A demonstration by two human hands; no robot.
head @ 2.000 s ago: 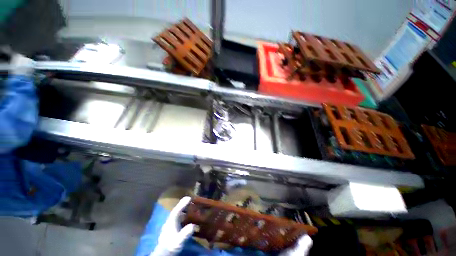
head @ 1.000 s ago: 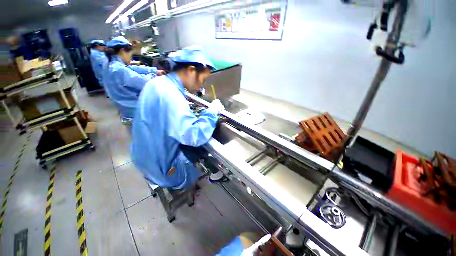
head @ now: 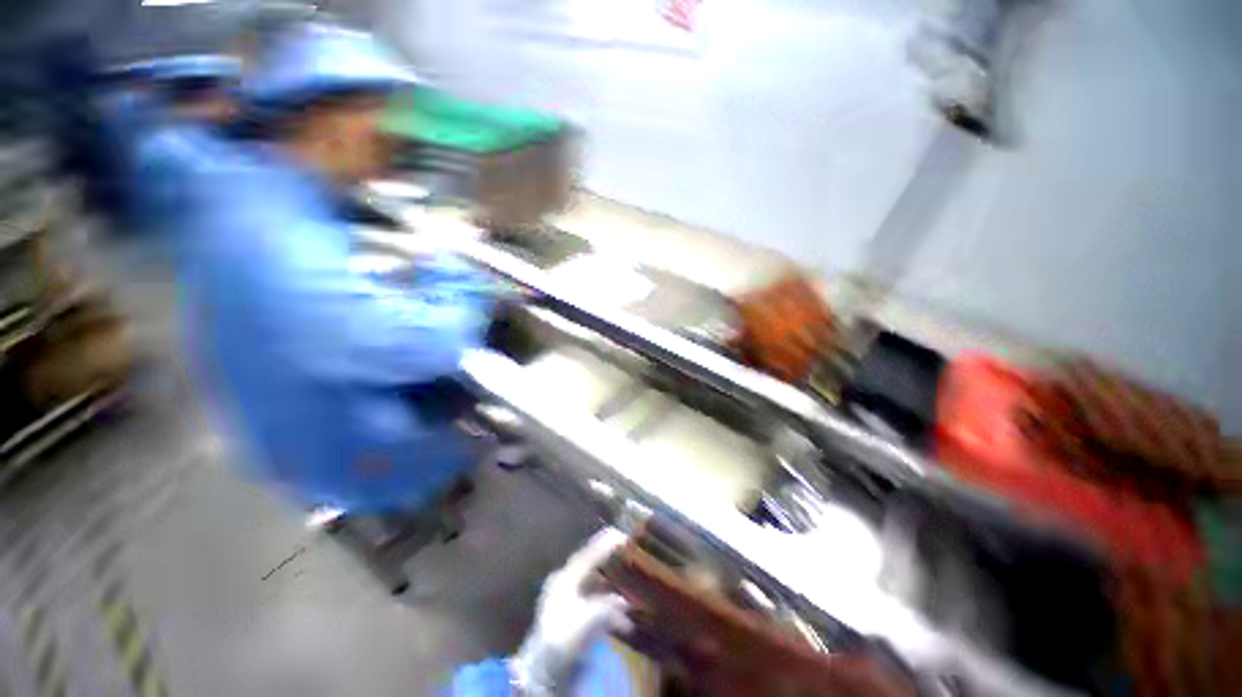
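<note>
The frame is strongly blurred. My left hand (head: 579, 613), in a white glove, is at the bottom centre and grips the left end of an orange-brown fixture plate (head: 722, 620). The plate slants down to the right beside the near conveyor rail, and its lower part is cut off by the bottom edge. My right hand cannot be made out in the picture.
The conveyor (head: 613, 470) runs diagonally from upper left to lower right. Behind it are an orange plate (head: 786, 327), a black tray (head: 895, 384) and a red bin (head: 994, 422) with orange-brown plates on it. A person in a blue smock (head: 313, 313) sits at the left.
The view has swung back to the right and downward from the aisle. More of my left hand and the held plate shows, and the seated person now appears farther left.
</note>
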